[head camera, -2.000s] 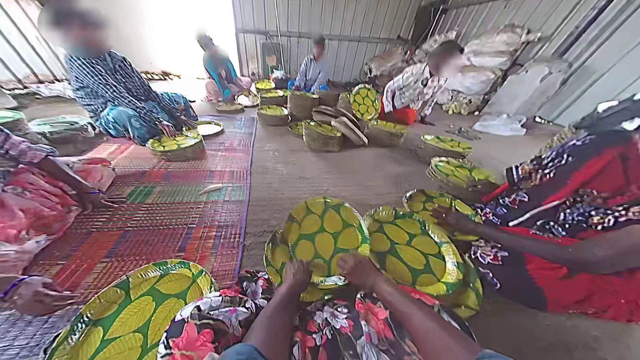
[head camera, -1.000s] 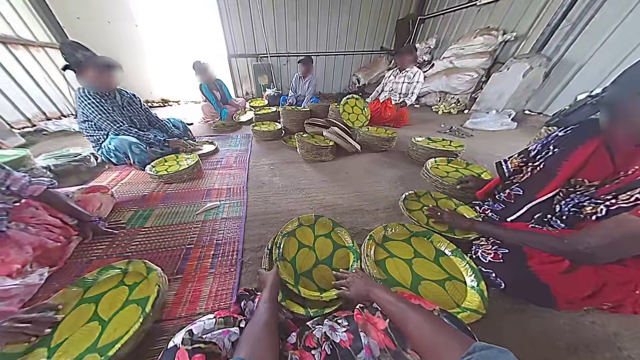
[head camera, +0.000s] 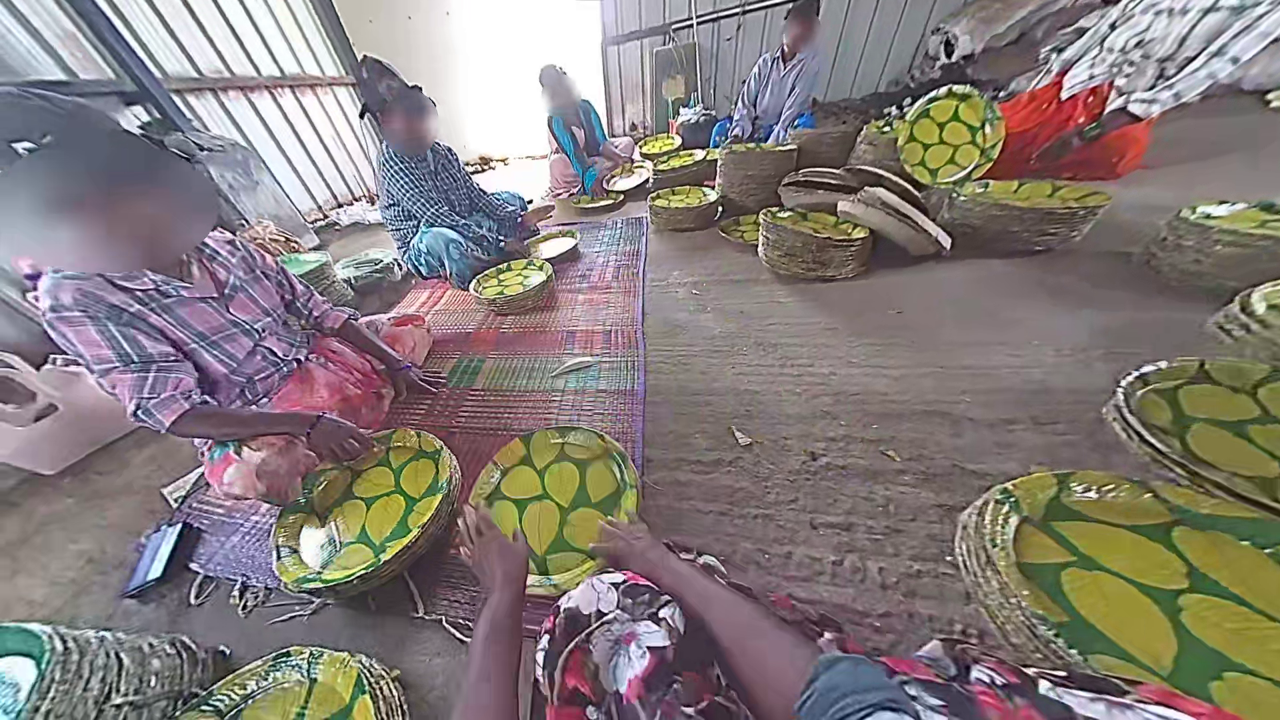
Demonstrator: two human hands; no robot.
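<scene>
A round plate with a green and yellow leaf print stands tilted in front of me, above my floral-clad lap. My left hand is at its lower left rim, and my right hand touches its lower right side with the fingers spread. How firmly the left fingers grip cannot be seen. Just left of it lies a stack of like plates, touched by a co-worker's hand. At the lower right sits a larger stack of leaf-print plates.
A woven mat runs ahead on the left, with a phone-like object near its edge. Co-workers sit along the left and back. Plate stacks stand at the back, others at right. More stacks are at the lower left.
My hands and the plate have moved left, away from the stack at my right, and are now beside the co-worker's stack. The view has swung left.
</scene>
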